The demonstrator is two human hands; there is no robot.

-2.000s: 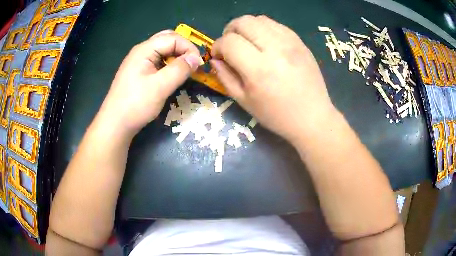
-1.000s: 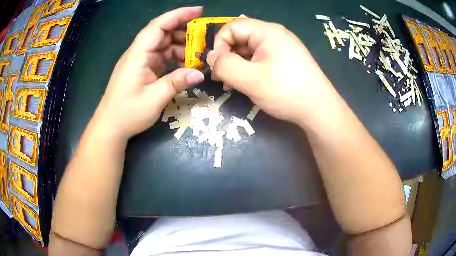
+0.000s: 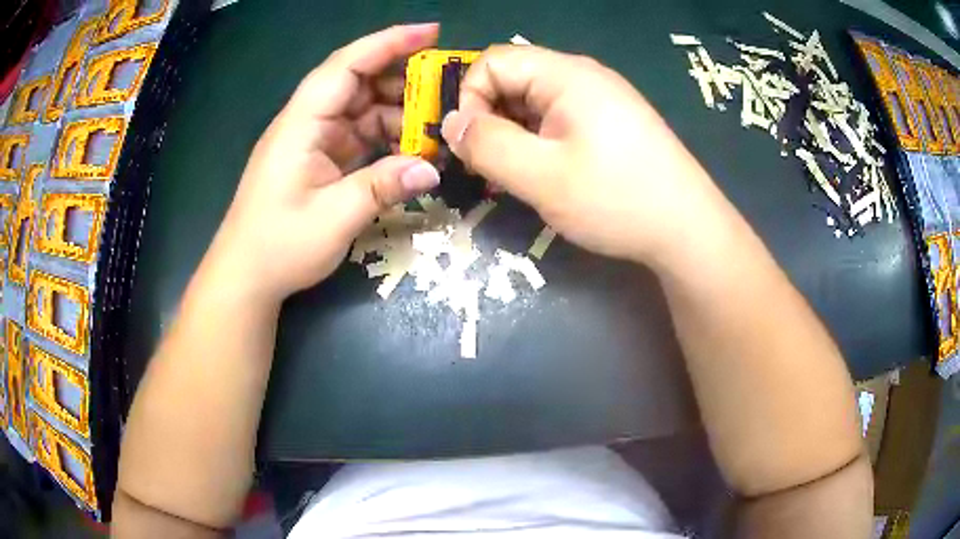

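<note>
A yellow-orange housing (image 3: 424, 97) is held upright between my two hands above the dark bench. My left hand (image 3: 347, 168) grips its left edge, with the fingers behind and the thumb near the lower corner. My right hand (image 3: 558, 137) covers the housing's right part, its thumb and index fingertips pressed together at the dark area of the window. Whether a small piece is between those fingertips is hidden. A loose pile of cream strips (image 3: 447, 263) lies on the bench just below the hands.
A wider pile of cream strips and black pieces (image 3: 811, 121) lies at the right. A grey tray of yellow housings (image 3: 74, 211) stands at the left and another (image 3: 926, 174) at the far right. Part of a cardboard box (image 3: 907, 437) shows below right.
Since the first frame, the housing has turned from a slanted, narrow view to upright, and the left hand has opened around its left edge. Since one second ago there is only a slight shift.
</note>
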